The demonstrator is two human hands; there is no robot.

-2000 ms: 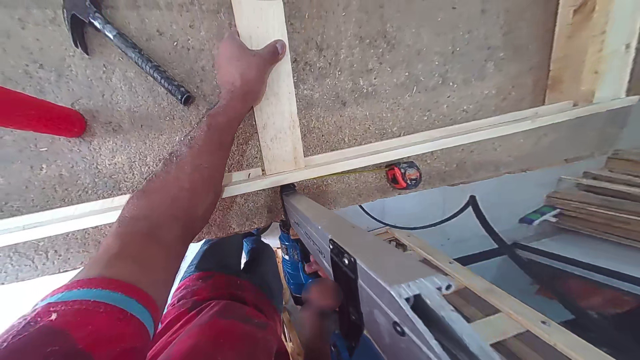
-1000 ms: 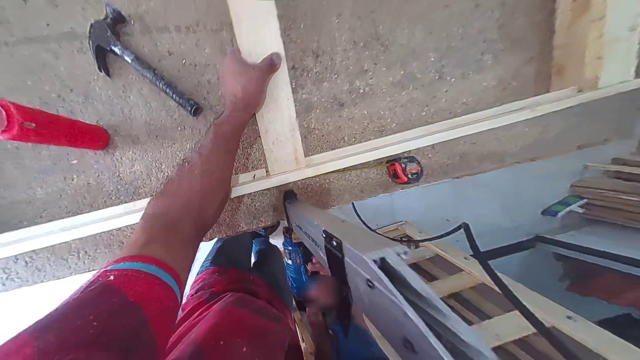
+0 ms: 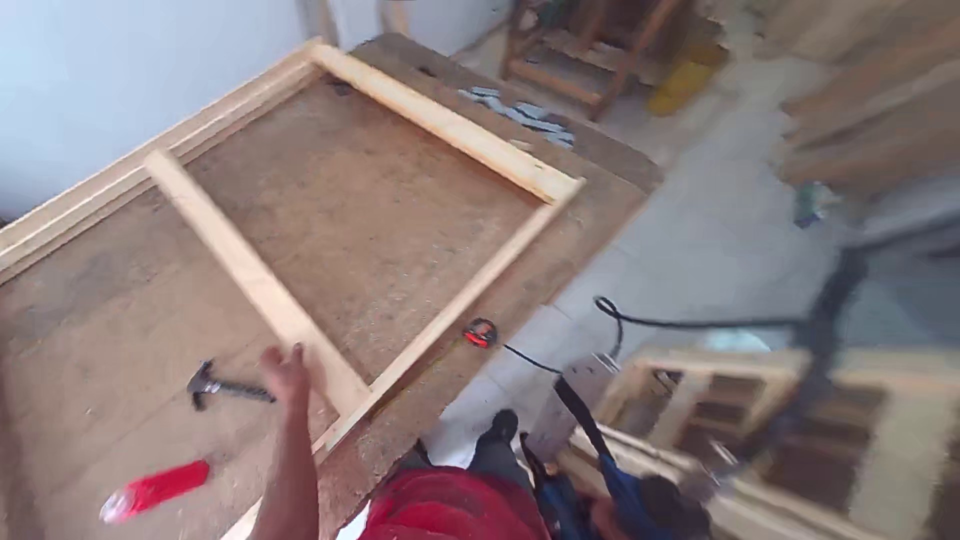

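My left hand point(image 3: 285, 375) is at the left edge of a pale wooden crosspiece point(image 3: 247, 274), fingers apart; the thumb overlaps the board, though contact is unclear. The crosspiece meets the near rail point(image 3: 450, 311) of a wooden frame. My right hand point(image 3: 604, 516), blurred and partly hidden at the bottom edge, holds a blue and grey nail gun point(image 3: 574, 409) beside the worktable. A claw hammer point(image 3: 232, 388) lies left of my left hand, with a red cylindrical object point(image 3: 161, 487) below it. Outside the near rail sits a red and black tape measure point(image 3: 480, 332).
The worktable's edge point(image 3: 600, 229) runs diagonally to the right of the frame. Small grey pieces point(image 3: 525, 116) lie near its far end. A black hose point(image 3: 705, 324) crosses above the floor. Another slatted wooden frame point(image 3: 690, 401) stands at lower right, and stacked boards point(image 3: 877, 112) are beyond.
The view has swung widely, showing more of the frame and floor. My left hand has loosened from its earlier grip on the crosspiece. The nail gun has moved away from the near rail.
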